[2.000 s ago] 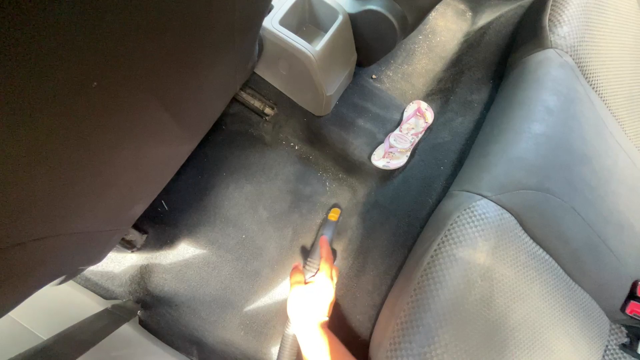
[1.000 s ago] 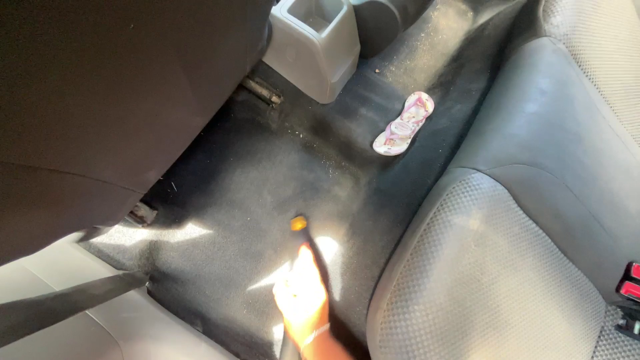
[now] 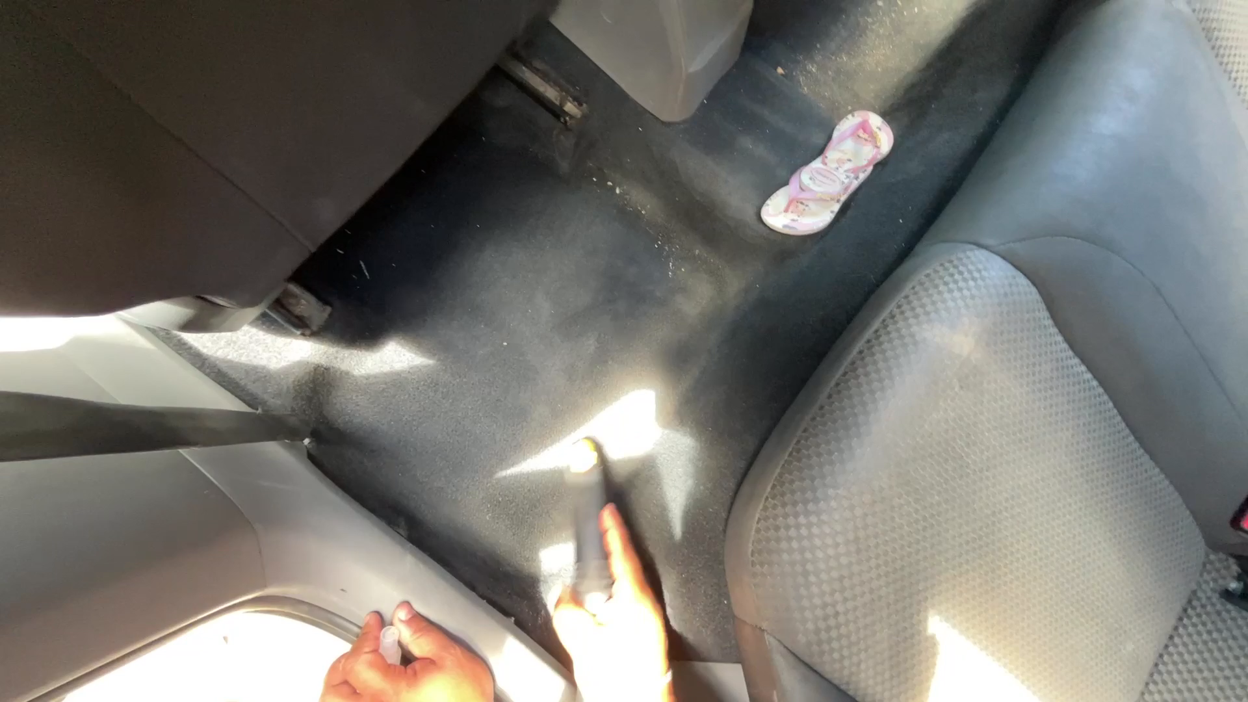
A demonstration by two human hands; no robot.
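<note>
My right hand (image 3: 619, 624) is closed around a dark handheld tool (image 3: 589, 517), blurred, with a yellow-orange tip that is over the sunlit car floor carpet (image 3: 468, 283). It looks like a vacuum nozzle or hose end, though glare hides its details. At the bottom left, my left hand (image 3: 414, 668) is at the door sill trim, its thumb and forefinger pinching a small whitish translucent piece (image 3: 390, 644) that I cannot identify. Farther up the floor lies a child-size pink and white flip-flop (image 3: 827, 174). Light crumbs are scattered on the carpet near it.
The patterned rear seat (image 3: 975, 439) borders the floor on the right. A dark front seat back (image 3: 195, 146) overhangs the upper left, with metal seat rails (image 3: 543, 88) beneath it. A grey console end (image 3: 673, 58) stands at the top. A seat belt (image 3: 146, 429) crosses the sill trim (image 3: 322, 526).
The tool in my right hand has moved toward the door sill, away from the flip-flop. My left hand has come into view. The view has shifted down toward the sill.
</note>
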